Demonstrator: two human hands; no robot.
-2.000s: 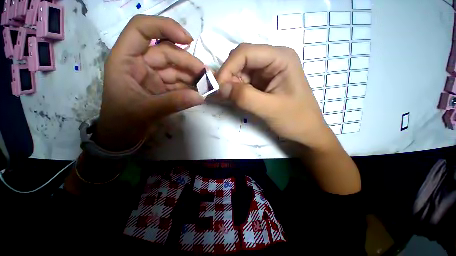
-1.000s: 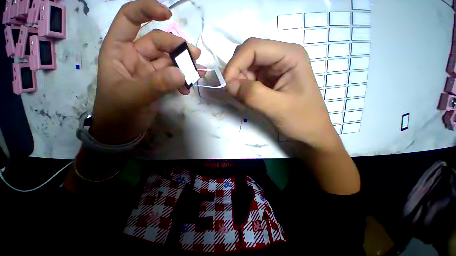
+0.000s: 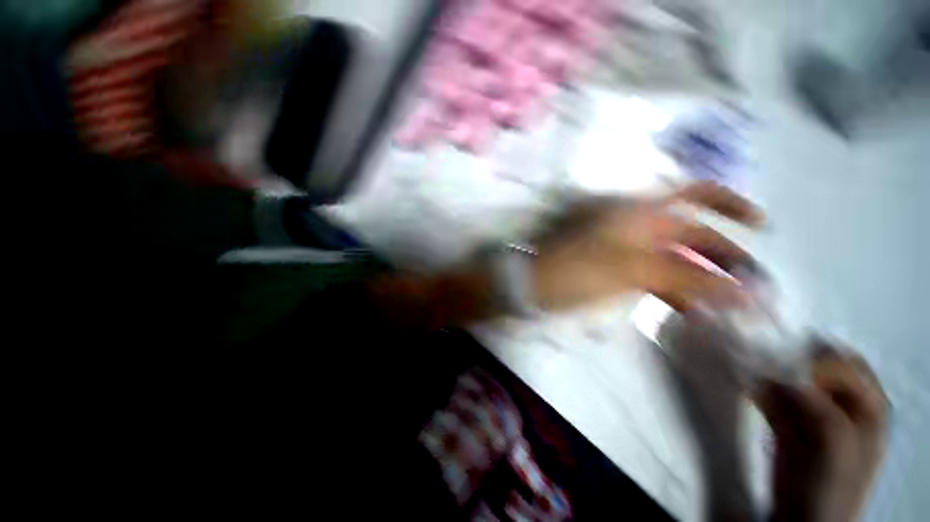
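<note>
The whole view is heavily blurred. My left hand [image 3: 663,255] reaches in from the left with its fingers curled. A pink thing, seemingly a pink unit [image 3: 706,262], shows between its fingers. A bright white patch [image 3: 651,317], possibly a screen window, shows at the underside of this hand. My right hand [image 3: 831,418] is at the lower right, close to the left fingertips. What it holds, if anything, is lost in blur.
Many pink units [image 3: 489,71] lie at the upper middle. A blue-violet pile [image 3: 709,143] lies beyond my left hand. A black oblong device [image 3: 311,97] is at the upper left. A patterned red sleeve or garment [image 3: 117,82] of another person shows at the far upper left.
The view has swung to the left and tilted. Both hands now appear further right in the picture. The grid of windows has left view; the blue pile and black device have come in.
</note>
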